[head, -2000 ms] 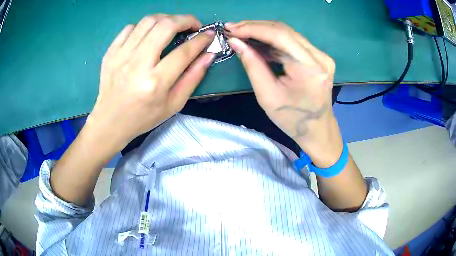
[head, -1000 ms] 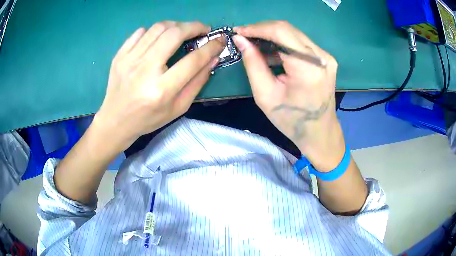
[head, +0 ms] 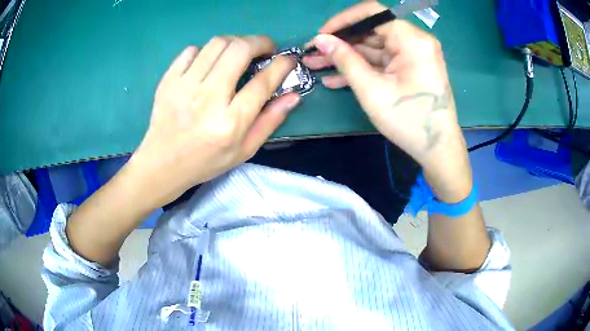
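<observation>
The small watch module (head: 294, 79), with a silver-white middle and dark edge, is on the green mat near the bench edge. My left hand (head: 210, 106) holds it from the left, with fingers over its top and thumb along its near side. My right hand (head: 394, 81) is at the module's right side and grips dark tweezers (head: 363, 27) between thumb and fingers. The tweezers slant up to the right, with a pale flat back end. Their tips point to the module's upper right corner; whether they touch it I cannot tell.
A blue soldering station (head: 527, 24) with a black cable (head: 525, 97) stands at the far right. A small white label (head: 427, 15) lies on the green mat (head: 77, 71) at the top. Blue stools (head: 540, 152) are beyond the bench edge. A pen (head: 195, 291) is on the smock.
My right hand has turned palm-up and moved right, and the tweezers' back end now points up to the right. The module and my left hand sit slightly lower and further right in view.
</observation>
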